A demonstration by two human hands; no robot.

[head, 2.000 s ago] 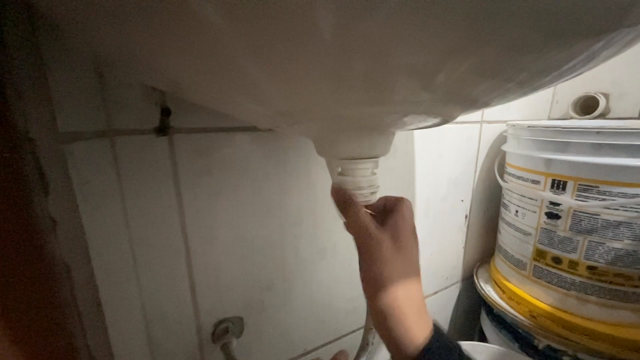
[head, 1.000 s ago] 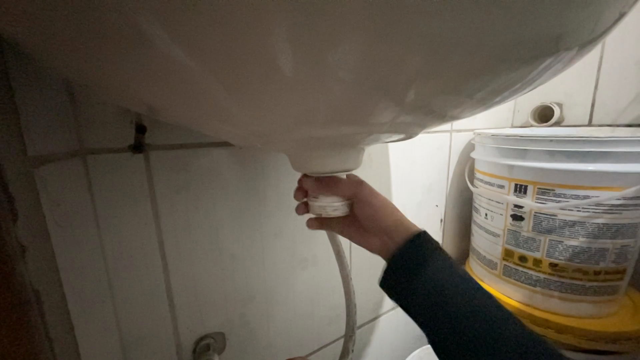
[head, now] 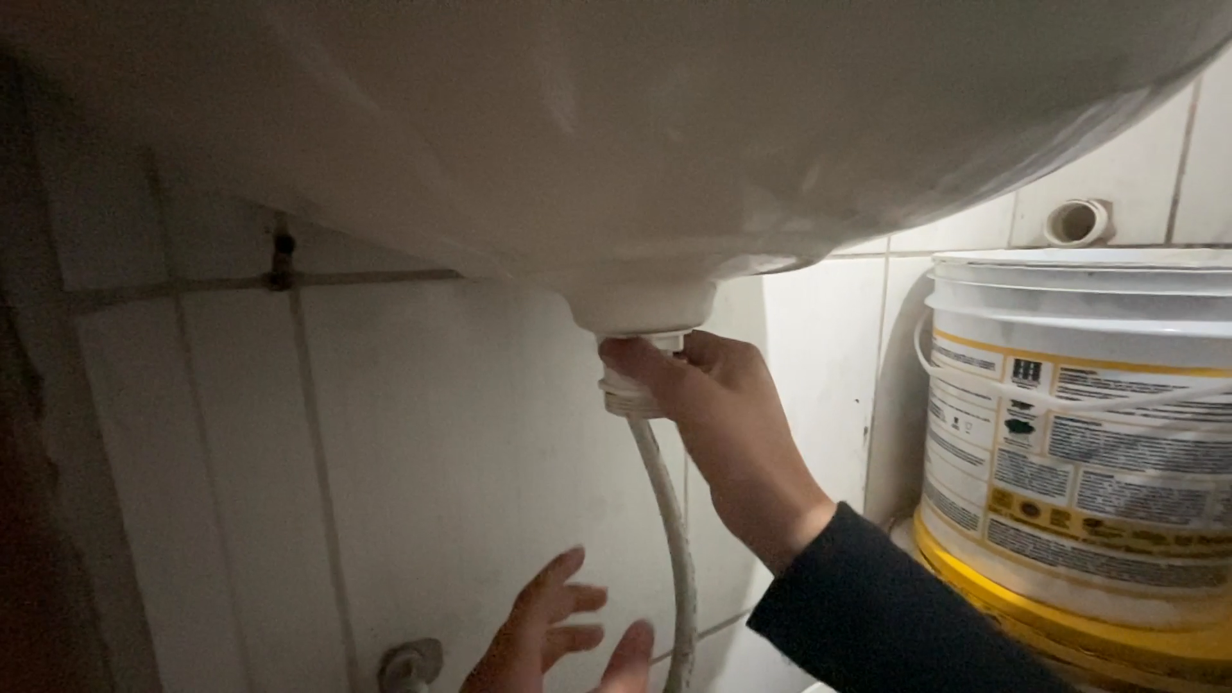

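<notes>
Overhead is the underside of a white ceramic sink basin [head: 635, 144]. My right hand [head: 717, 414] comes from the lower right and grips a white threaded plastic drain fitting [head: 630, 397] just under the basin's outlet; the fingers cover part of the fitting. A pale flexible hose [head: 674, 539] shows below the fitting and curves down out of view; whether it joins the fitting cannot be told. Low in the view, my left hand [head: 568, 630] has its fingers apart, holds nothing and is left of the hose.
A white plastic bucket [head: 1078, 462] with a printed label stands at right on a yellow-rimmed one [head: 1001, 616]. Behind it a pipe stub [head: 1078, 223] sticks out of the tiled wall. A metal wall fitting [head: 411, 664] is at lower left, and a dark bracket [head: 281, 252] is at upper left.
My left hand has risen into view at the bottom. My right hand has stayed at the drain fitting but changed its grip, with the thumb now across the front.
</notes>
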